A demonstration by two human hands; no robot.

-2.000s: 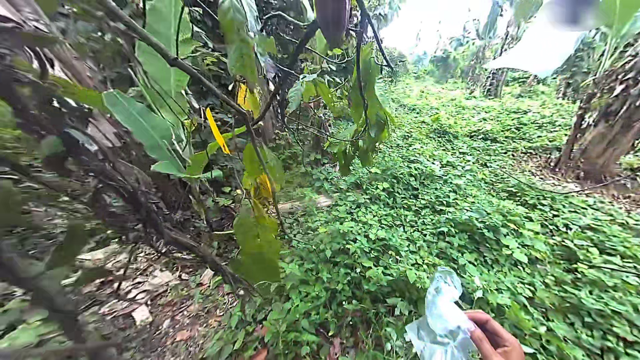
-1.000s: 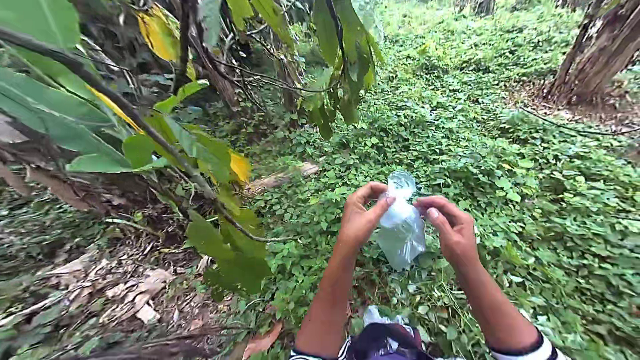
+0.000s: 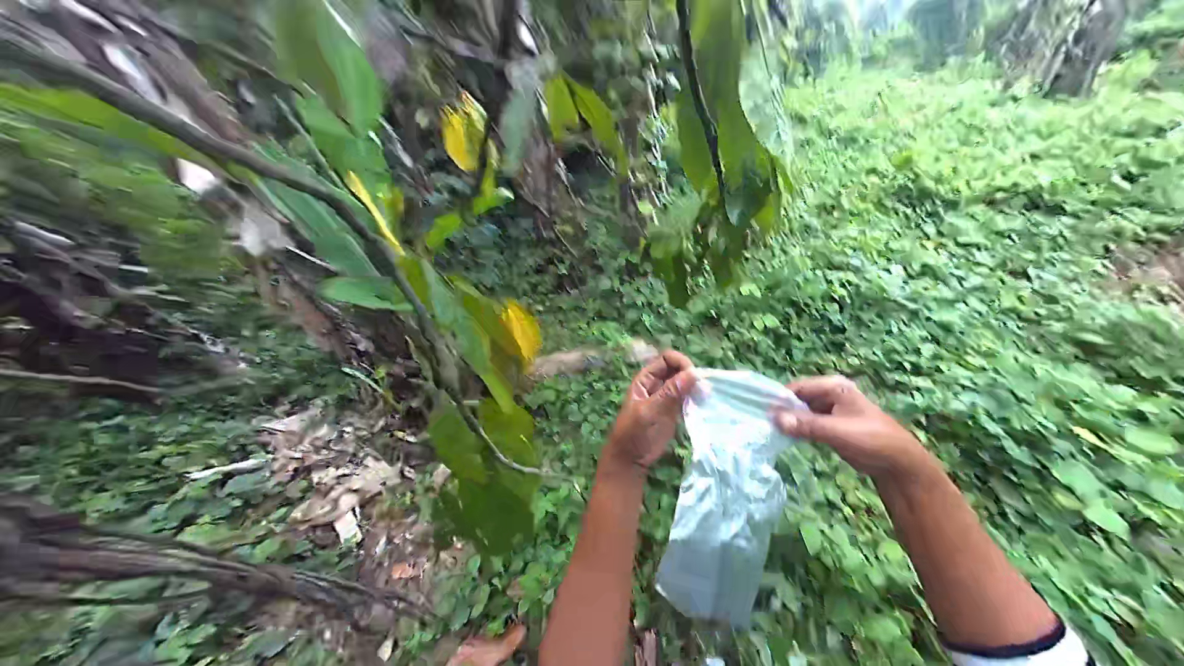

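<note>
A thin, translucent plastic bag [image 3: 726, 509] hangs between my two hands, its top edge stretched sideways and its lower part crinkled and dangling. My left hand [image 3: 655, 412] pinches the top left corner between thumb and fingers. The opposite corner is pinched by my right hand [image 3: 837, 421], with the thumb in front. Whether the bag's mouth is parted cannot be made out. Both forearms reach in from the bottom of the view, and a white cuff with a dark band shows at the right wrist.
A thin branch [image 3: 342, 199] with green and yellow leaves crosses from the upper left. Broad hanging leaves [image 3: 726, 139] are ahead. Leafy ground cover [image 3: 971, 305] spreads right. Dry leaf litter [image 3: 342, 472] and a blurred woody stem [image 3: 185, 564] lie lower left. A tree trunk [image 3: 1064, 46] stands far right.
The bag was bunched up between my hands one second ago; now it hangs longer, with its top edge spread. My hands are farther apart. Two seconds ago only one hand showed, holding the bag.
</note>
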